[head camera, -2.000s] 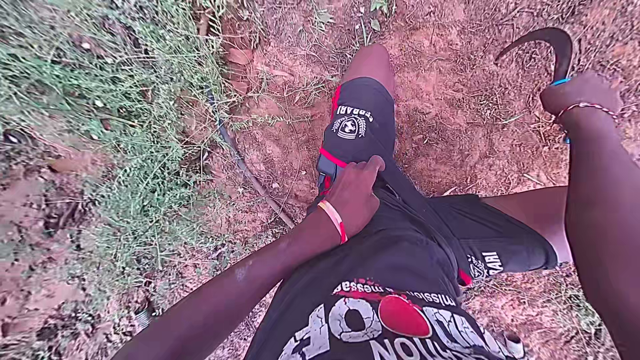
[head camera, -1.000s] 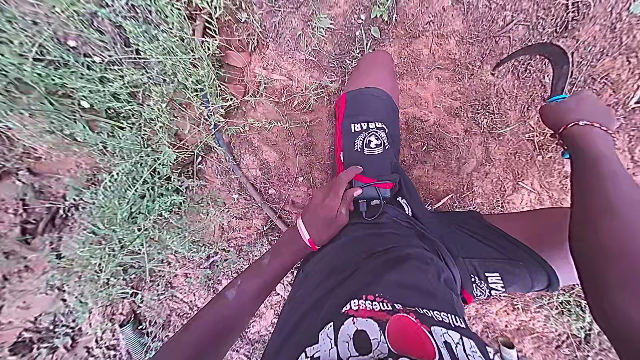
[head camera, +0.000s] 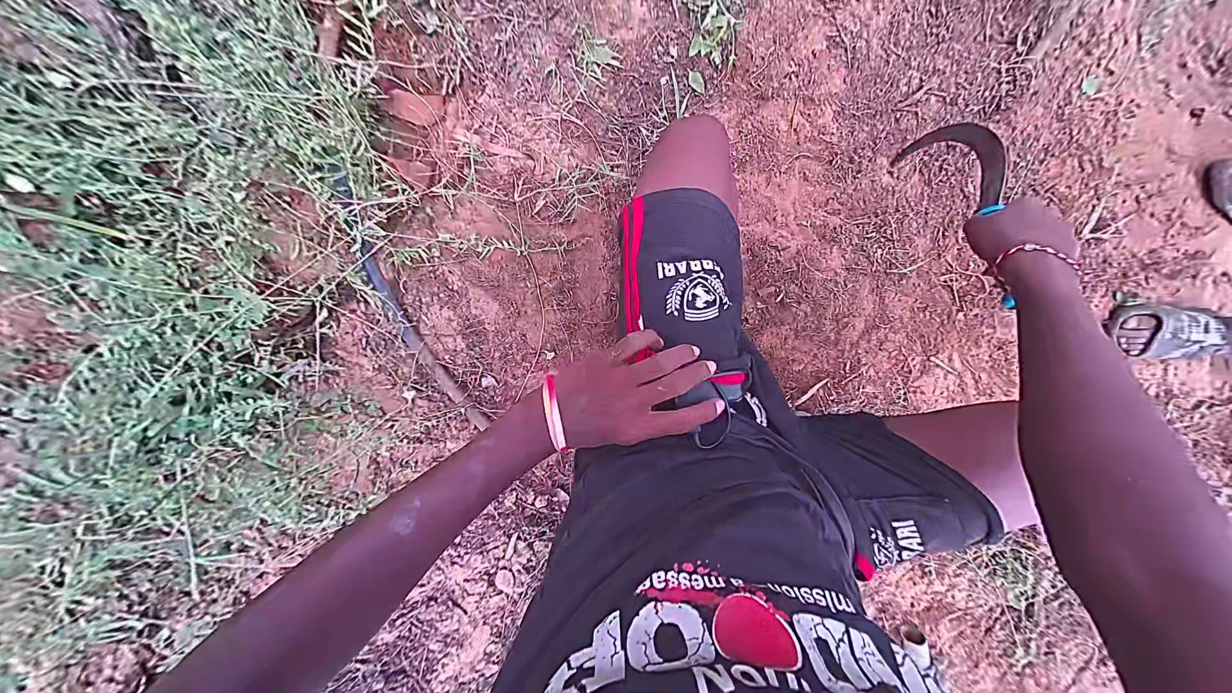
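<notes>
My right hand is closed around the handle of a sickle, whose dark curved blade points up and to the left; blue shows at both ends of the grip. My left hand lies with fingers spread on the upper thigh of my black shorts. Under and beside its fingertips is a dark device with a thin black cord, partly hidden, so I cannot tell what it is. A black printed T-shirt covers my torso.
Green weeds grow thickly on the left. A dark hose or pipe runs across the reddish soil beside them. At the right edge, a foot in a shoe or sandal shows, with a dark object above it.
My left hand was bunched at the waist of the shorts two seconds ago; its fingers are now spread over the thigh, and the device shows beside them. My right hand still holds the sickle.
</notes>
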